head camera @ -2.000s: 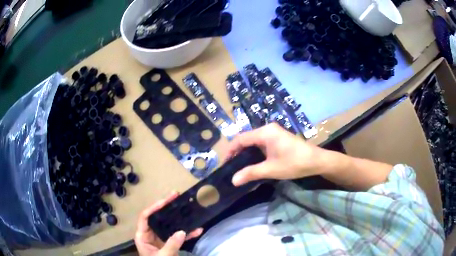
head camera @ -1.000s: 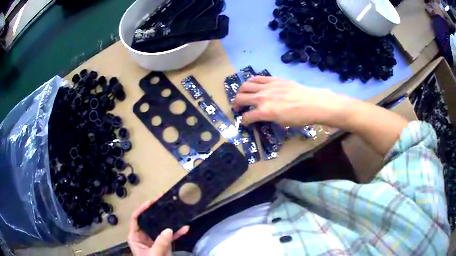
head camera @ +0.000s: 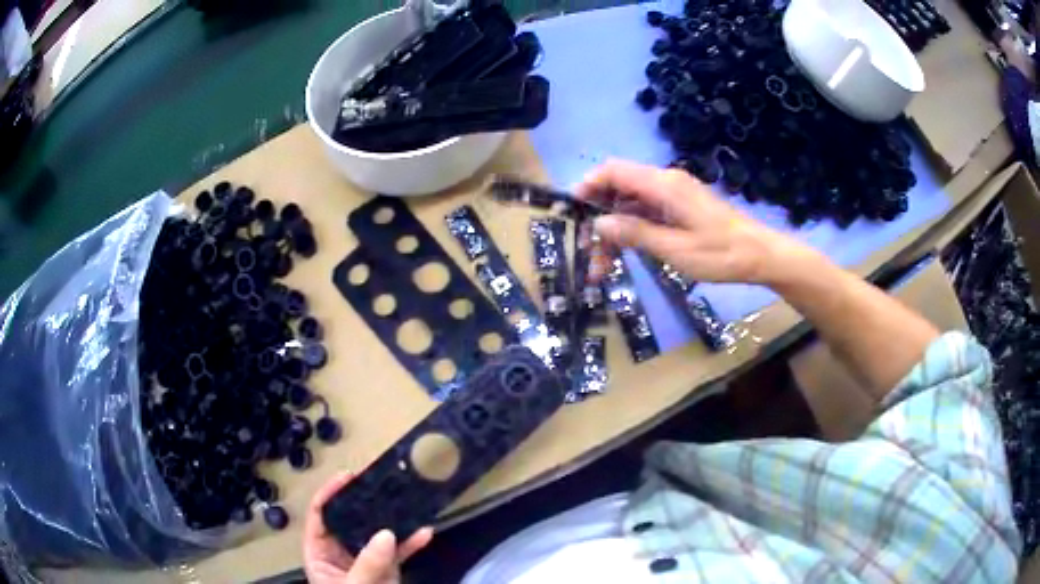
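My left hand (head camera: 363,545) grips the lower left end of a black front panel (head camera: 485,413) that has one large open round hole. The panel is tilted up to the right. My right hand (head camera: 673,228) holds a narrow dark circuit board (head camera: 530,194) between thumb and fingers, blurred, above other circuit boards (head camera: 625,306) fanned out mid-table. A second front panel (head camera: 413,294) with several open holes lies on the cardboard sheet, left of the boards.
A white bowl (head camera: 401,171) holds stacked black panels. A clear plastic bag (head camera: 68,376) spills black caps (head camera: 228,342) at left. More black caps (head camera: 787,126) lie on the blue sheet (head camera: 593,103) under a second white bowl (head camera: 872,86). An open cardboard box (head camera: 901,331) is at right.
My right hand left the held panel, reached to the circuit boards and has now lifted one. My left hand still holds the panel. The view has shifted slightly.
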